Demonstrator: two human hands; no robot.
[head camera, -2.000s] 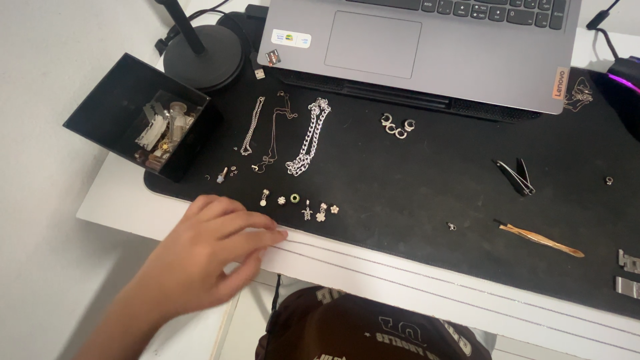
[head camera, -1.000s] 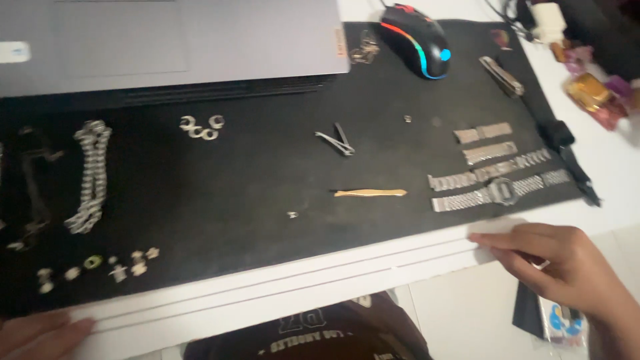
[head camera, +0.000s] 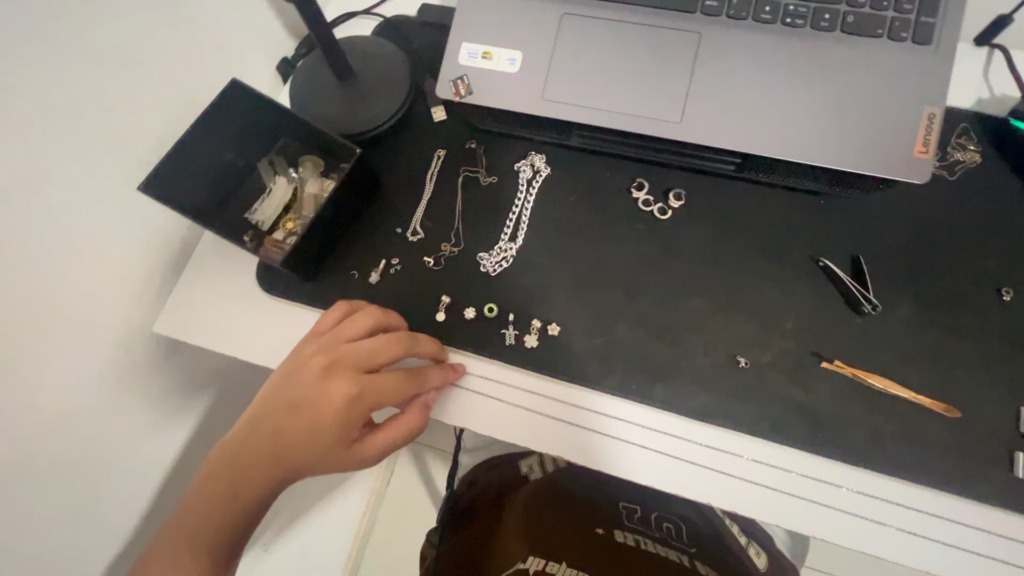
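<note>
My left hand (head camera: 352, 392) lies palm down at the white table edge, fingers slightly spread and curled. Its index fingertip touches the left end of the upper of two thin chains (head camera: 640, 416) stretched along that edge; no grip on it is visible. Just above sit small charms: a turtle charm (head camera: 510, 330), a clover charm (head camera: 533, 334), a flower charm (head camera: 554, 329) and a green-ringed bead (head camera: 490, 310). Farther up lie a fine silver chain (head camera: 426, 196), a thin tangled chain (head camera: 458, 208) and a thick silver chain (head camera: 516, 216). My right hand is out of view.
A black box (head camera: 232, 160) of small jewellery pieces tilts at the left, beside a round black stand base (head camera: 352, 84). A laptop (head camera: 720, 88) covers the back. Hoop earrings (head camera: 658, 200), a nail clipper (head camera: 848, 284) and gold tweezers (head camera: 890, 388) lie on the black mat (head camera: 608, 320).
The view swung right and has come back left. My right hand, seen at the right table edge a second ago, is out of view. My left hand is about where it was two seconds ago.
</note>
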